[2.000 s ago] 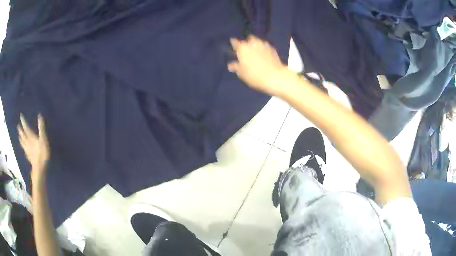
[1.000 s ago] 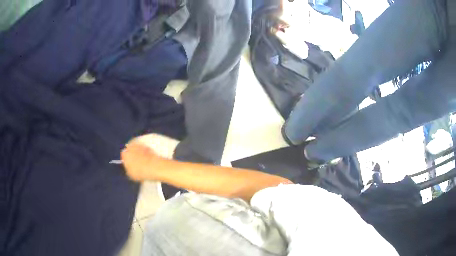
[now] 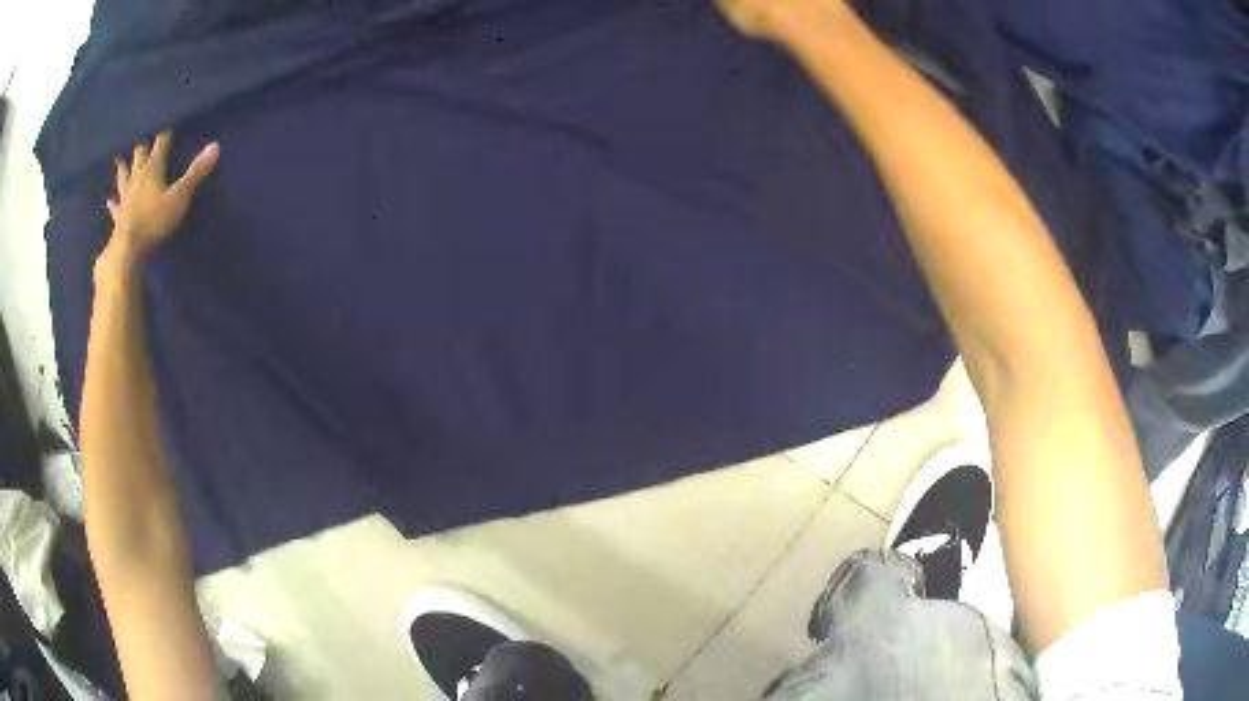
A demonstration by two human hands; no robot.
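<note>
A large navy knit cloth [image 3: 548, 288] lies spread over the pale floor, fairly flat with a few soft creases. Its near edge runs in front of my shoes, with a small notch at the lower left. My left hand [image 3: 154, 199] rests on the cloth near its left edge, fingers apart, holding nothing. My right hand [image 3: 770, 14] is at the top edge of the picture over the cloth, partly cut off, and its fingers are hard to see. No scissors show.
Pale tiled floor [image 3: 575, 562] shows below the cloth around my two dark shoes [image 3: 945, 514]. Heaped navy fabric [image 3: 1109, 110] lies at the upper right, with a grey length [image 3: 1189, 390] below it. Dark and pale scraps [image 3: 41, 562] lie at the lower left.
The view has swung back from the right, where another person's legs showed. Compared with two seconds ago, the cloth lies flatter and wider, and both hands are farther forward.
</note>
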